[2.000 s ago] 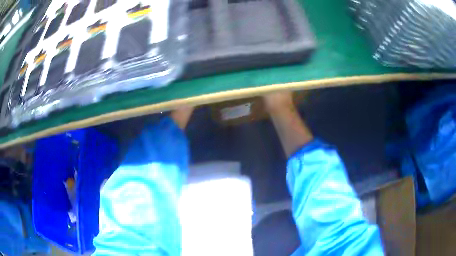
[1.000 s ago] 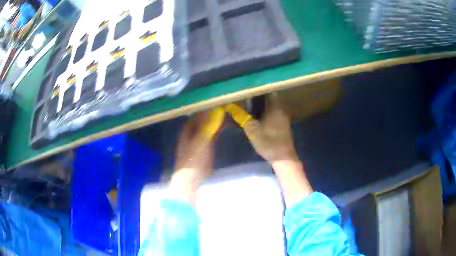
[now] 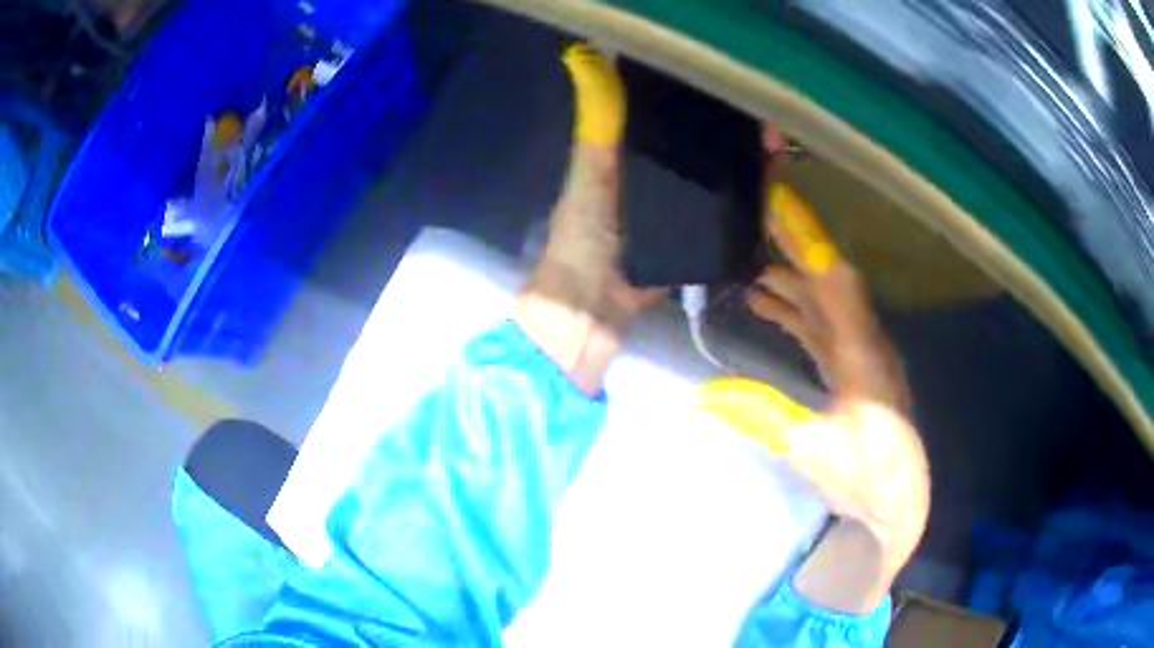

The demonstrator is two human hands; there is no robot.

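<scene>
A dark smartphone (image 3: 690, 209) with a dark screen is upright in front of me, just below the bench edge. A thin white charging cable (image 3: 694, 310) runs down from its lower edge. My left hand (image 3: 585, 228) holds the phone from the left side, its thumb in a yellow finger cot along the edge. My right hand (image 3: 842, 348) is at the phone's lower right, thumb and fingers spread, with yellow cots on the thumb and a finger. Whether its fingertips touch the phone or cable I cannot tell.
A white sheet or pad (image 3: 658, 506) lies on my lap. A blue parts bin (image 3: 297, 190) with scraps stands at left. The green bench's pale edge (image 3: 873, 165) curves overhead to the right, with clear trays (image 3: 1012, 76) on it. A carton (image 3: 949, 627) is at lower right.
The view has turned down, away from most of the bench. The phone and cable now show clearly between my hands, with my left hand on the phone. My right hand has opened out beside it.
</scene>
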